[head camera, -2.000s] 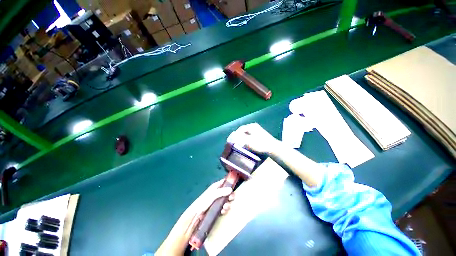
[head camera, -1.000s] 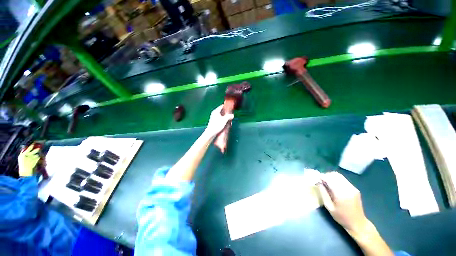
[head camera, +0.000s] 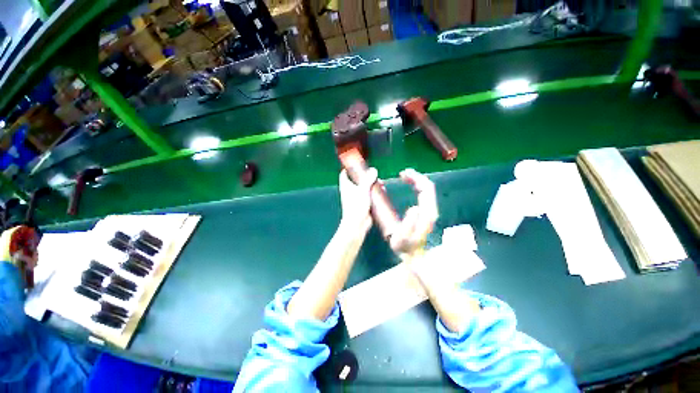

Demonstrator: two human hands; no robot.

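A dark-red hammer-shaped unit (head camera: 351, 132) is held tilted above the bench, head up and away from me. My left hand (head camera: 357, 201) is closed around its handle. My right hand (head camera: 418, 219) is at the handle's lower end and covers it; its upper fingers are spread and raised. Below the hands a long pale label sheet (head camera: 376, 302) lies flat on the dark-green bench, partly hidden by my right wrist. A small white cloth or paper piece (head camera: 459, 236) lies at the sheet's far right end.
White label sheets (head camera: 572, 222), a stack of narrow strips (head camera: 631, 211) and tan cardboard (head camera: 679, 173) lie right. Another red unit (head camera: 430, 130) and small red part (head camera: 248, 174) lie on the conveyor. Left are black parts (head camera: 107, 280) and another person's sleeve (head camera: 31, 322). A black disc (head camera: 343, 367) lies near.
The view has shifted. My left hand has brought the unit from over the conveyor towards me. My right hand has left the sheet's end and moved up to the handle.
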